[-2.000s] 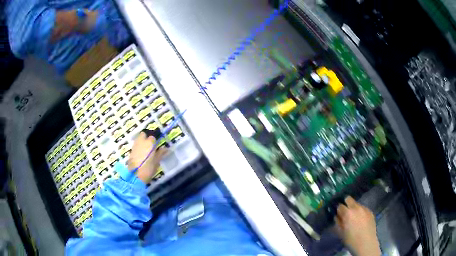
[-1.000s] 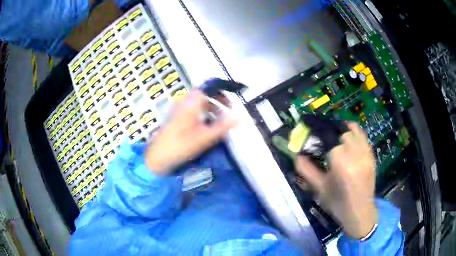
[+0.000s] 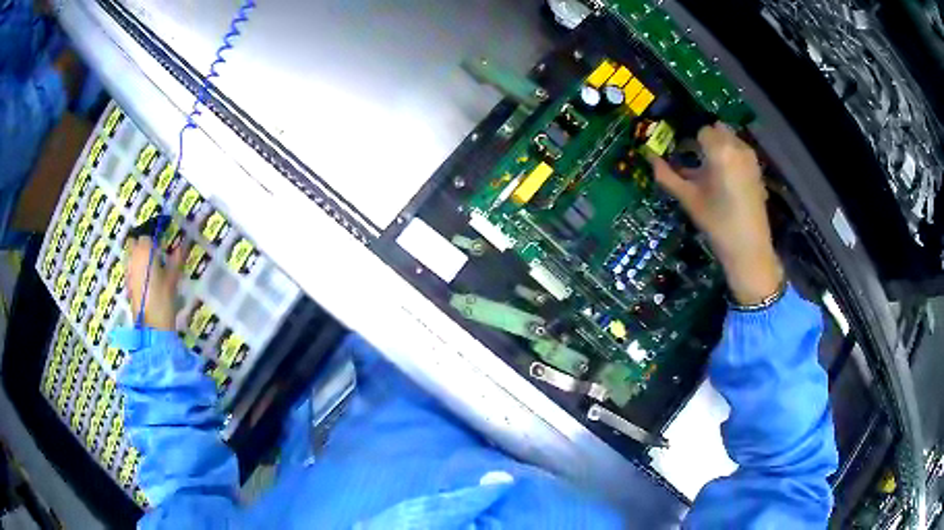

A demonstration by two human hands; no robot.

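The green circuit board (image 3: pixel 600 223) lies in its black carrier (image 3: pixel 435 212) on the right. My right hand (image 3: pixel 719 186) is over the board's upper right part, with thumb and finger around a yellow-taped transformer (image 3: pixel 658 138) at the board. Whether its pins are seated is hidden. My left hand (image 3: pixel 155 274) is over the white component tray (image 3: pixel 254 300) on the left, with black material at the fingertips. The fingers are at the tray's transformers; whether they grip one cannot be told. Yellow film capacitors (image 3: pixel 624 83) stand at the board's upper edge.
Green clamps (image 3: pixel 499 314) and silvery clamps lie along the carrier's near edge. A blue coiled cord (image 3: pixel 219 64) hangs down to my left hand. A bin of silvery metal parts (image 3: pixel 864 104) is at the upper right. Another person's blue sleeve (image 3: pixel 31 93) shows upper left.
My right hand has moved up over the board with the transformer. My left hand has gone back from the conveyor's near edge to the tray. The view has shifted.
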